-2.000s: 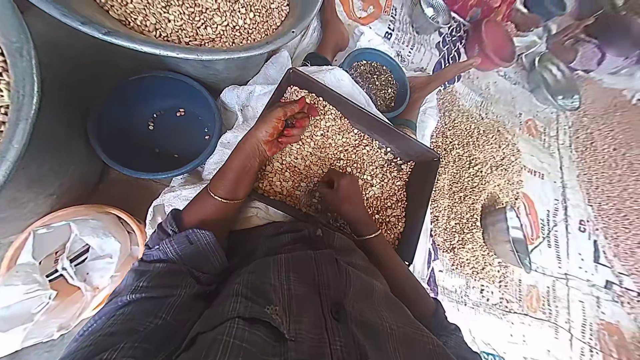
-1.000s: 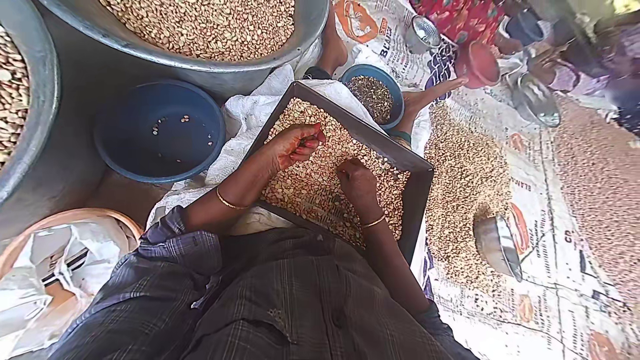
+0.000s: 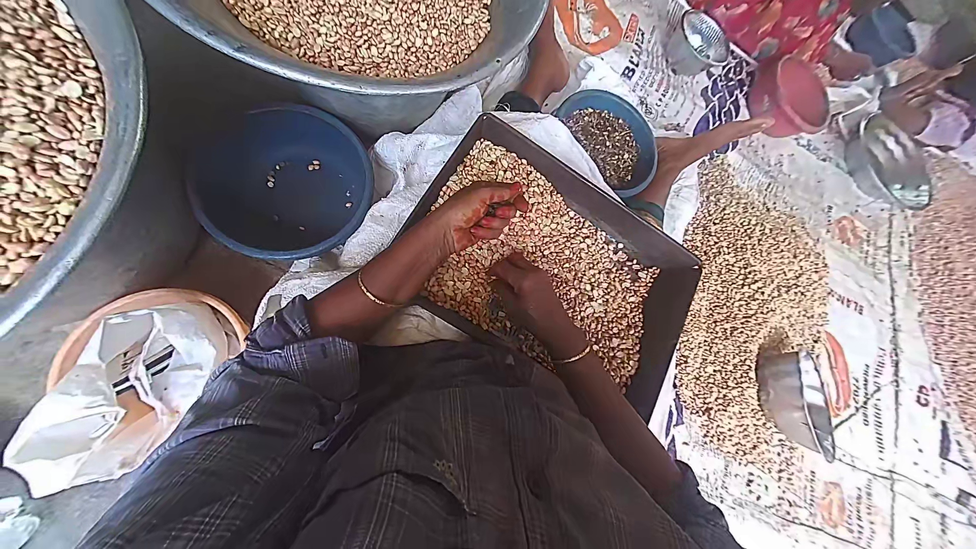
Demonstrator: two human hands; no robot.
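Note:
A dark rectangular tray [image 3: 671,320] lies tilted across my lap, spread with pale brown nuts or beans [image 3: 564,252]. Over its upper left part, my left hand [image 3: 484,217] is palm up with its fingers curled; whether something small is inside cannot be told. Just below and to the right, my right hand [image 3: 526,293] is turned down at the surface of the nuts or beans, its fingertips partly hidden. Beyond the tray's upper right edge stands a small blue bowl [image 3: 648,130] of darker bits.
A blue basin [image 3: 282,248] with a few pieces stands left. Large metal tubs [image 3: 343,80] full of nuts or beans are behind it. At right, a metal bowl [image 3: 793,396] rests in a pile [image 3: 747,290] on printed sacks. Another person's hand [image 3: 907,99] is at upper right.
My right hand has moved within the tray and is now lower, nearer my body, than one second ago. My left hand stays over the upper left part.

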